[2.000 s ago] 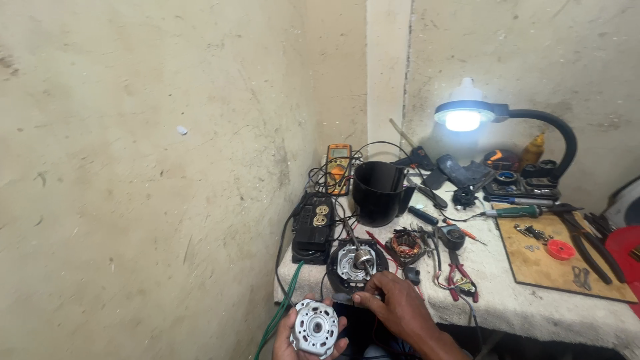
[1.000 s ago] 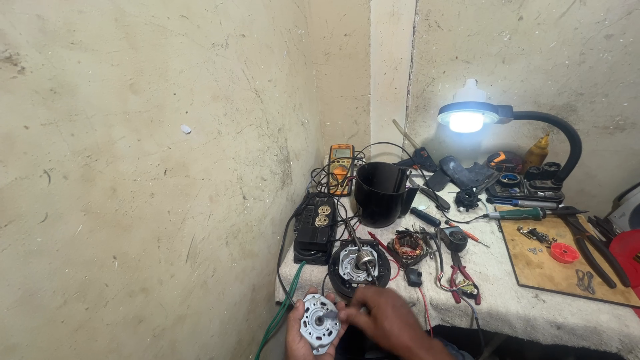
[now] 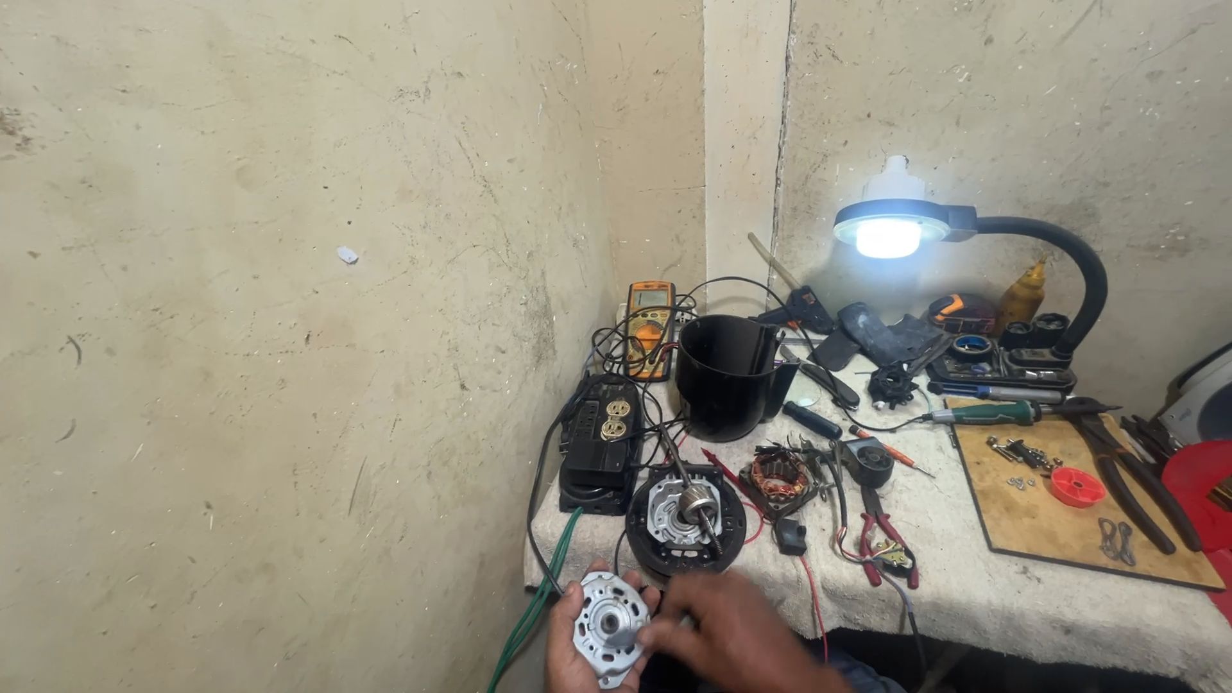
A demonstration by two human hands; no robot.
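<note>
My left hand (image 3: 566,640) holds a round silver metal motor end cover (image 3: 599,594), its slotted face and center hole turned up. My right hand (image 3: 717,626), somewhat blurred, has its fingertips at the right side of the cover's face; a small grey piece shows at the fingertips, too blurred to name. Just beyond the hands lies a black round housing (image 3: 643,553) holding a second silver cover (image 3: 664,505) and a motor rotor with a shaft (image 3: 700,503). To its right sits a stator with copper windings (image 3: 778,478).
A black power strip (image 3: 602,423), an orange multimeter (image 3: 651,332) and a black cylindrical container (image 3: 724,375) stand behind. Rightward lie red-handled pliers (image 3: 881,539), a wooden board (image 3: 1001,520) with screws and a red dish (image 3: 1077,487), and a green soldering iron (image 3: 987,412). A lit lamp (image 3: 887,236) overhangs the table.
Two seconds ago my right hand was at the black housing's near edge; it has come to the silver cover in my left hand.
</note>
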